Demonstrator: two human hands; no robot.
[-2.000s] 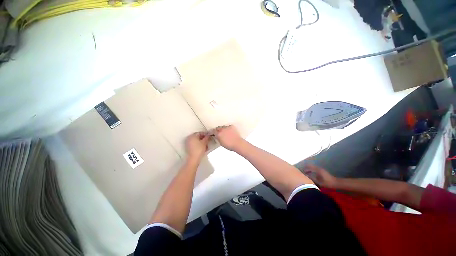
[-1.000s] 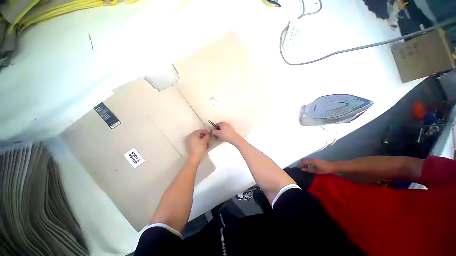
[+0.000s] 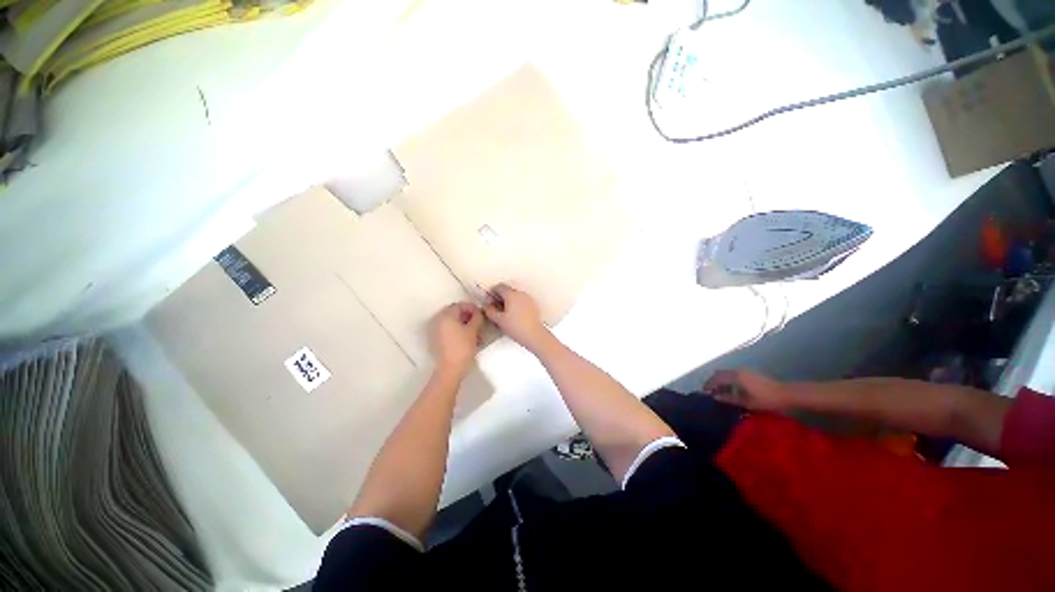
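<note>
A large beige fabric panel [image 3: 336,416] lies flat, with a notch at its far edge and a thin seam [image 3: 437,254] across it. A dark navy label [image 3: 244,275] and a white label [image 3: 308,369] are on its left part. My left hand [image 3: 459,332] pinches the panel at the near end of the seam. My right hand [image 3: 510,310] is close beside it, fingers closed around a small dark tool [image 3: 488,296] that is mostly hidden.
A grey iron [image 3: 787,245] lies at the right, its cord beyond. A fanned panel stack [image 3: 75,463] is at the left, yellow-edged bundles [image 3: 127,26] at the back left. A person in red [image 3: 879,497] stands at my right, one hand at the table edge.
One second ago the dark tool stuck up from my right fingers; now it is mostly hidden in them. Both hands stay at the seam. The view has shifted slightly.
</note>
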